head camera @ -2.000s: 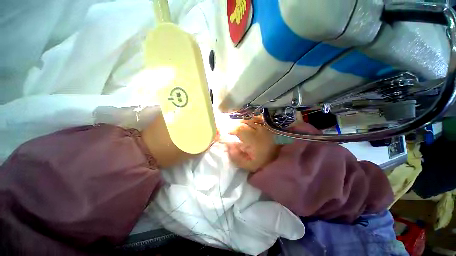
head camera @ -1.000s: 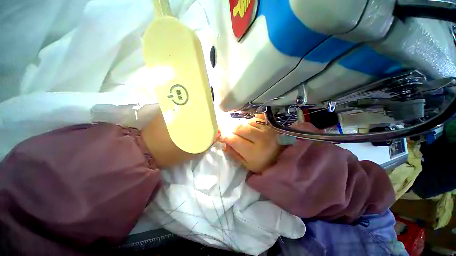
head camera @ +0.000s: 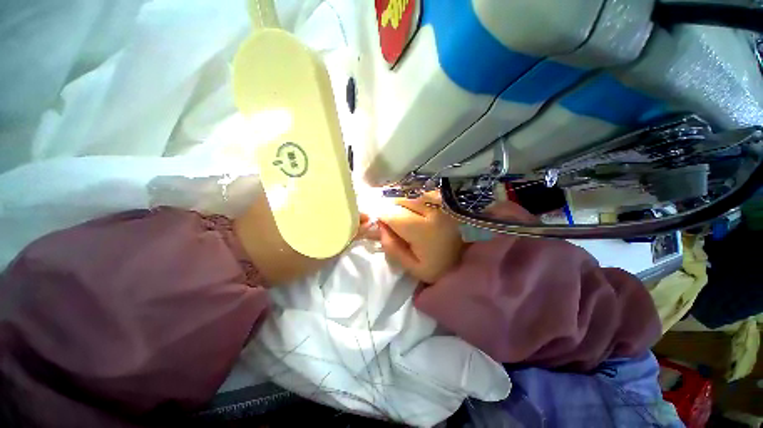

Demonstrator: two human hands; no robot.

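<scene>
White fabric (head camera: 360, 334) lies bunched below my hands, with fine dark threads over it, and more white cloth spreads left. My left hand (head camera: 272, 242) is partly hidden behind the pale-yellow sewing lamp (head camera: 297, 142); its fingertips show only at the lamp's lower right edge. My right hand (head camera: 422, 238) lies on the fabric beside the needle area (head camera: 410, 191), fingers bent and close together. The fingertips of both hands almost meet in strong glare, so what they pinch cannot be made out. The white and blue sewing machine head (head camera: 502, 75) stands above my right hand.
A chrome loop (head camera: 577, 229) curves across the front of the machine head, over metal parts. A thin blue stick (head camera: 569, 215) lies behind it. Yellowish cloth (head camera: 682, 288) and a red plastic item (head camera: 686, 393) are at the right. My sleeves and lap edge fill the bottom.
The fingers of my right hand have shifted slightly at the needle area. The lamp and machine head sit slightly further left in the view. My left hand looks nearly unchanged.
</scene>
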